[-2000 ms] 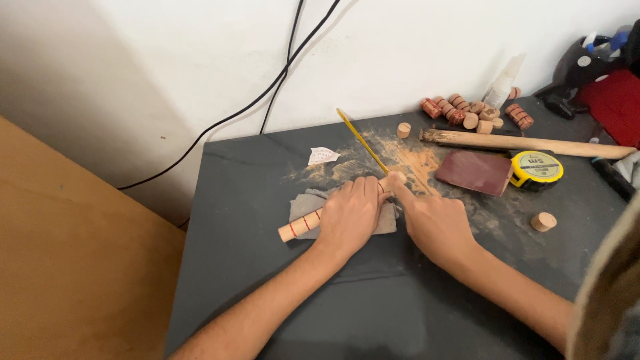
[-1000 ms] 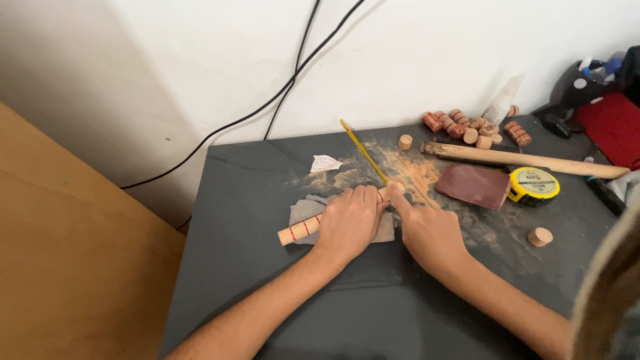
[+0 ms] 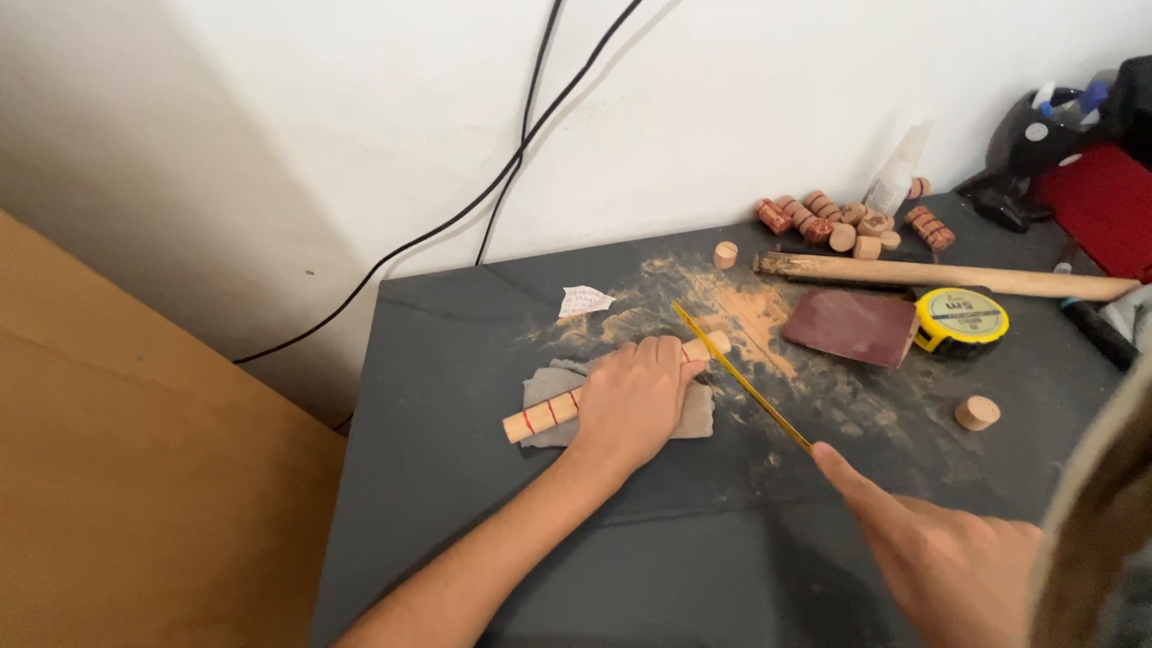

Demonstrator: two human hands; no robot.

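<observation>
My left hand [image 3: 633, 396] presses a wooden dowel [image 3: 543, 417] with red marked rings down on a folded grey cloth [image 3: 696, 416]. The dowel's right end sticks out beyond my fingers. Across that end lies a narrow yellow saw blade [image 3: 760, 396], seen nearly edge-on. My right hand [image 3: 945, 549] is at the lower right, its index finger stretched along the near end of the blade; the saw's handle is hidden. Orange sawdust [image 3: 742, 310] covers the dark grey tabletop [image 3: 432, 504] behind and right of the blade.
A maroon sanding sheet or pad [image 3: 850, 326], a yellow tape measure [image 3: 961, 319] and a long wooden stick [image 3: 945, 273] lie at right. Small wooden pieces [image 3: 841, 237] stand behind, by a clear bottle [image 3: 898, 171]. A short wooden disc [image 3: 977, 413] is at right, a paper scrap [image 3: 585, 301] at back left.
My right hand has drawn back toward the lower right, away from my left hand and the dowel, exposing more of the yellow blade. My left hand stays on the dowel.
</observation>
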